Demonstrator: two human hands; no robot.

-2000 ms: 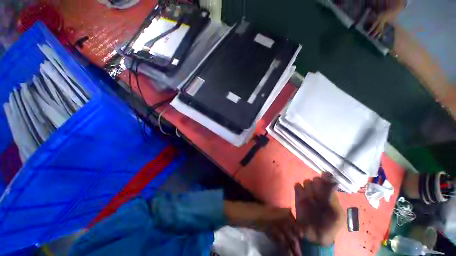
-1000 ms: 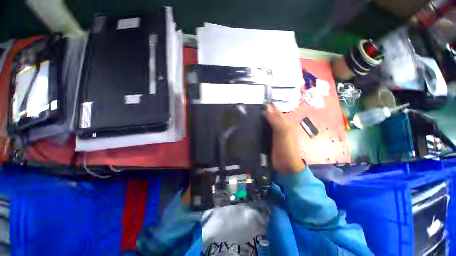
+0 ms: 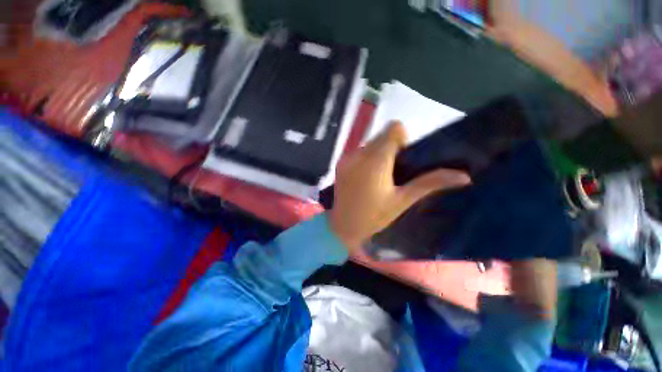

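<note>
A dark tablet unit (image 3: 479, 189) is held up over the mat, tilted, with its plain dark face towards me. My left hand (image 3: 377, 189) grips its left edge, thumb across the face. My right hand (image 3: 533, 283) is at its lower right edge; its fingers are hidden behind the unit. White foam sheets (image 3: 417, 109) show partly behind the unit. The frame is blurred.
A black back cover (image 3: 290, 109) with pale labels lies on white sheets. An open tablet housing (image 3: 170, 73) lies left of it. Blue crate (image 3: 94, 247) at left. Pen holder (image 3: 581, 190) at right. Another person's arm (image 3: 552, 69) shows across the bench.
The unit, held a second ago with its open board side visible, now shows a plain dark face and is raised to the right. The view has swung left. Two seconds ago no unit was visible in my hands.
</note>
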